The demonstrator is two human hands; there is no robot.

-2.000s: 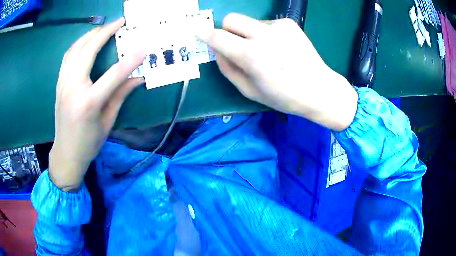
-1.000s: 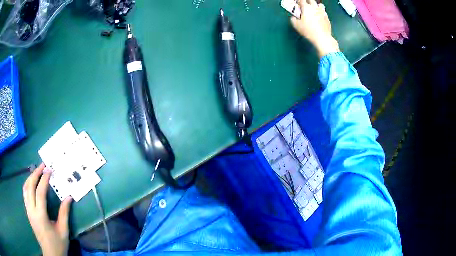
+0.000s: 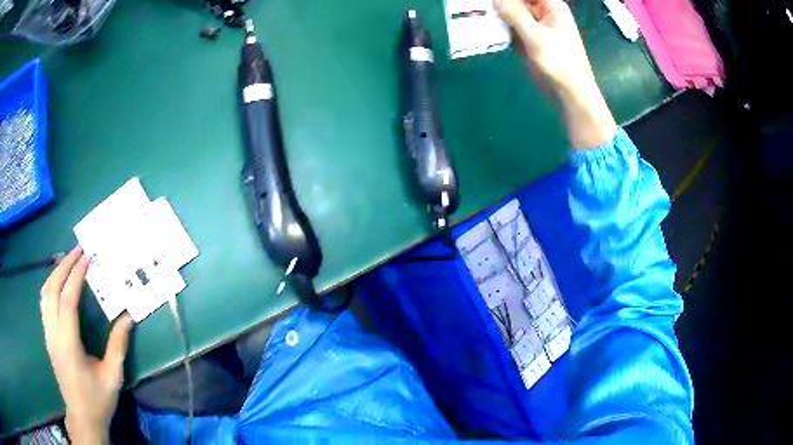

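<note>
A white plate (image 3: 139,243) with a stepped outline lies on the green mat at the lower left, small dark parts on its near half. A thin pale cable (image 3: 184,348) runs from it over the bench edge. My left hand (image 3: 83,348) holds the plate's left side between thumb and fingers. My right hand (image 3: 552,48) is at the top right, its fingers at a white flat piece (image 3: 476,33) with a dark slot or mark. The fingertips are partly cut off, so the grip on that piece is not clear.
Two black electric screwdrivers (image 3: 271,165) lie between my hands. A blue screw tray (image 3: 35,148) is at the left edge. Plastic bags (image 3: 65,22) and small black parts (image 3: 228,10) are at the top left. A pink item (image 3: 683,43) is at the right. A blue bin of white plates (image 3: 517,287) stands below the bench.
The view has swung right since the first frame. My right hand has left the plate for the top right, where the white piece now shows more fully. My left hand stays at the plate.
</note>
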